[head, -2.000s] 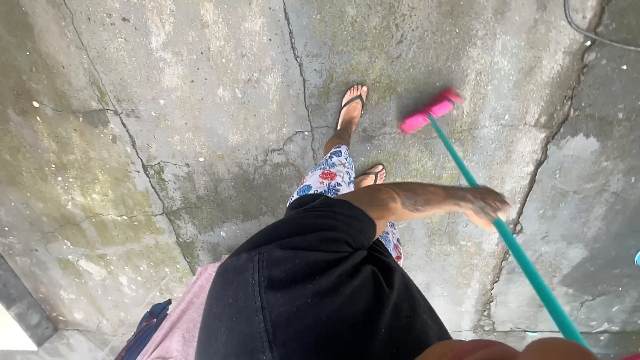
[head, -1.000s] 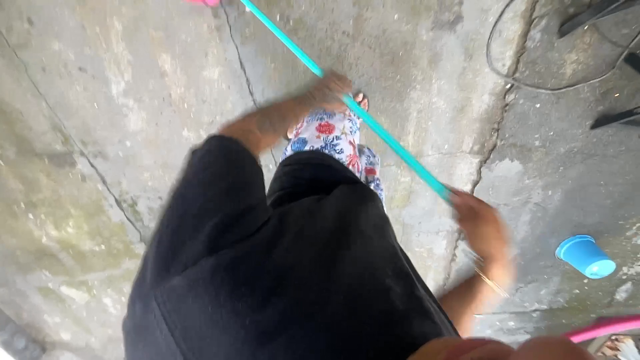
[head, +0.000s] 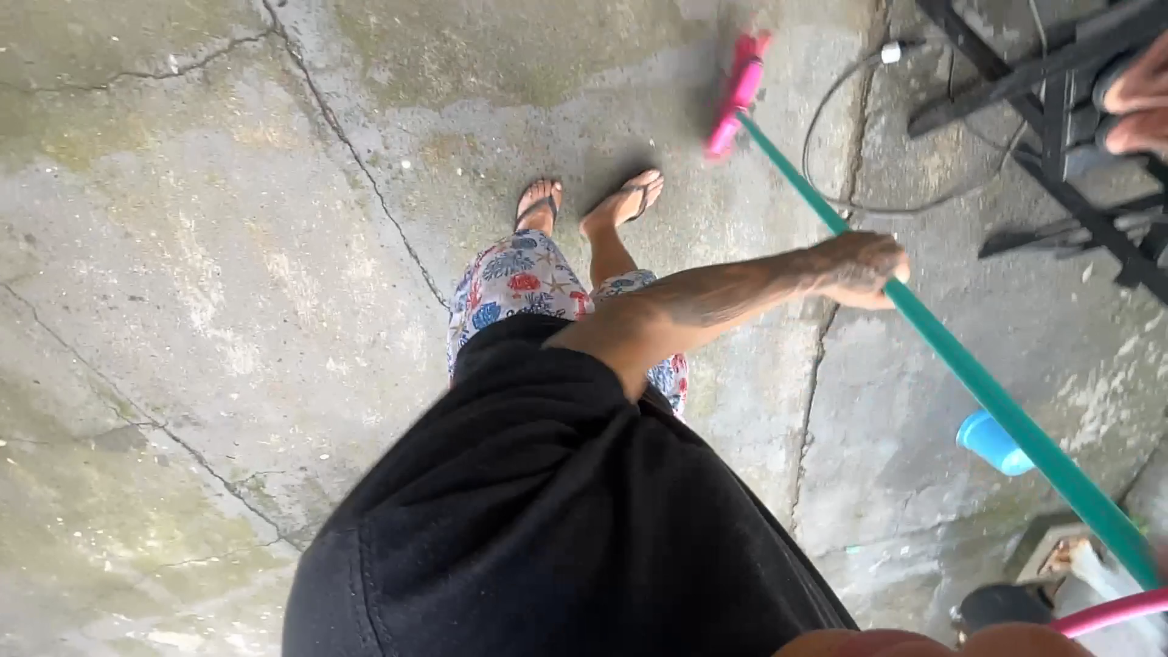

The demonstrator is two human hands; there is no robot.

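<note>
My left hand [head: 862, 269] is closed around the green handle [head: 995, 397] of a push broom, my bare forearm stretched across to the right. The handle slants from the broom's pink head [head: 739, 96], on the concrete floor right of my feet, to the lower right edge. My right hand is not clearly seen; only a blurred patch shows at the right edge near the handle's upper end. The bristles are blurred. My feet [head: 584, 201] wear dark flip-flops.
A blue plastic cup-shaped container [head: 995, 443] lies beside the handle. Black metal frames [head: 1049, 100] stand upper right, near a cable [head: 899, 210] and a person's bare skin [head: 1141, 100]. A pink curved piece [head: 1109, 610] shows lower right. Cracks [head: 351, 151] cross the floor.
The broom head has moved from the upper left to right of my feet. My left hand has moved right with the handle. My right hand, on the handle a second ago, has left clear view.
</note>
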